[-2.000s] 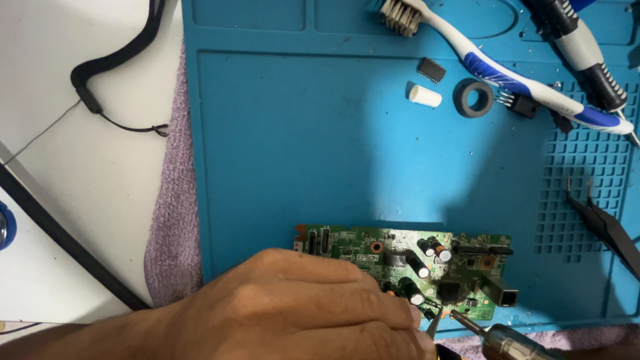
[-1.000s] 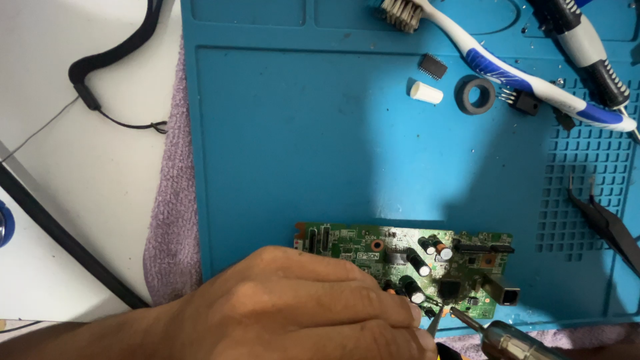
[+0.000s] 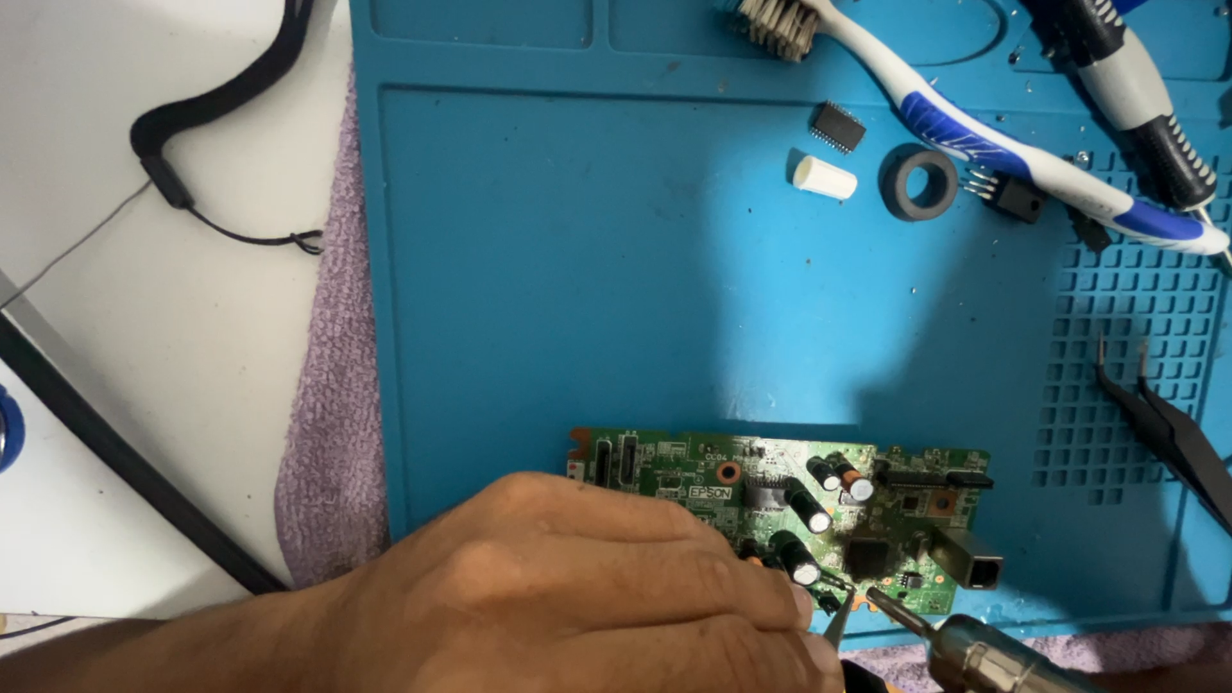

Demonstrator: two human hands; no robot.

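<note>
My left hand (image 3: 597, 587) lies across the lower left of a green printed circuit board (image 3: 712, 462), back up and fingers curled. A pointed metal tool (image 3: 839, 621) emerges at its fingertips, its tip at the board's lower edge; the fingers' grip is mostly hidden. Just right of that tip, the narrow tip of a metal-barrelled soldering tool (image 3: 900, 613) reaches the same edge. My right hand is out of view; only a strip of arm shows at the bottom right. The board carries electrolytic capacitors (image 3: 807, 507), a square black chip (image 3: 868, 556) and a metal port (image 3: 967, 560).
On the blue silicone mat (image 3: 549, 289) lie a toothbrush (image 3: 962, 125), a black chip (image 3: 838, 127), a white cylinder (image 3: 825, 179), a dark ring (image 3: 895, 192), a three-legged component (image 3: 1017, 197), a grey-black tool (image 3: 1136, 106) and black tweezers (image 3: 1169, 433). A strap (image 3: 231, 101) and purple cloth (image 3: 332, 423) are left.
</note>
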